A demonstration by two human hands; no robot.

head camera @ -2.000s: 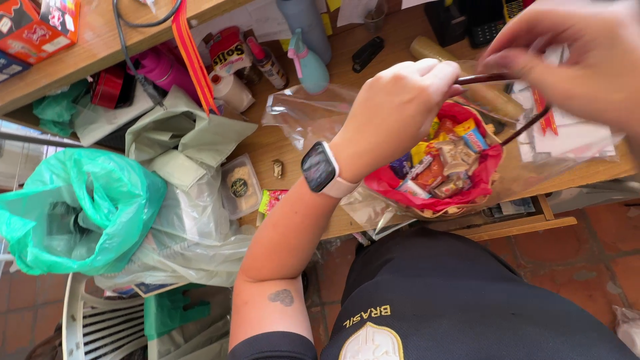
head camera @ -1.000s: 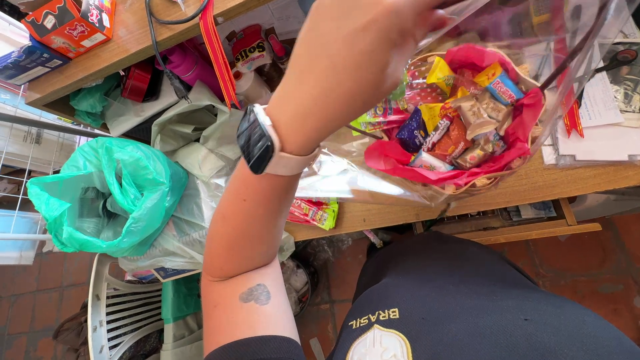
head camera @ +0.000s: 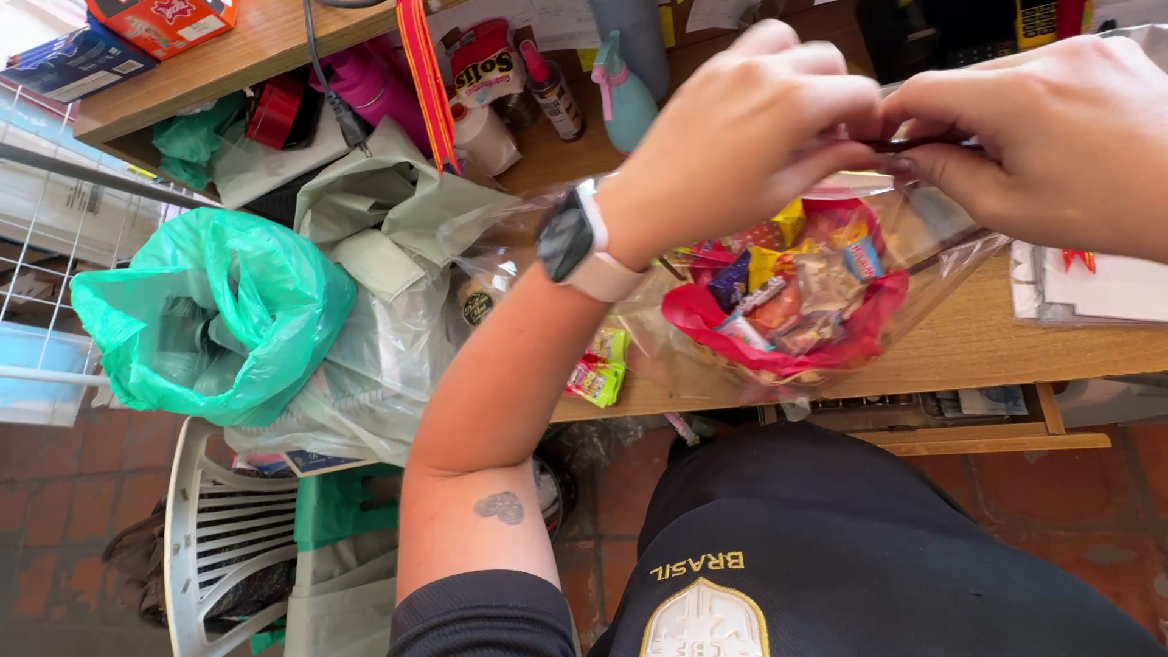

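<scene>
Wrapped sweets (head camera: 794, 283) fill a basket lined with red paper (head camera: 698, 319), which stands inside a clear cellophane bag (head camera: 940, 237) at the desk's front edge. Above the basket my left hand (head camera: 776, 119), with a watch on its wrist, pinches the gathered top of the cellophane. My right hand (head camera: 1022, 137) meets it there, fingertips closed on the same film near a thin dark strip, probably the basket's handle. The fingers hide much of what they grip. Small green and red sweet packets (head camera: 600, 370) lie on the desk left of the basket.
An open green plastic bag (head camera: 214, 315) and a grey bag (head camera: 392, 201) are at the left, above a white plastic chair (head camera: 219, 538). A spray bottle (head camera: 622, 100) stands behind my left hand. A drawer (head camera: 976, 433) is open below the desk. Papers (head camera: 1095, 283) lie at the right.
Two seconds ago the basket's dark handle was exposed between my hands; now cellophane surrounds the basket. My right hand, out of view one second ago, is back beside my left at the gathered film.
</scene>
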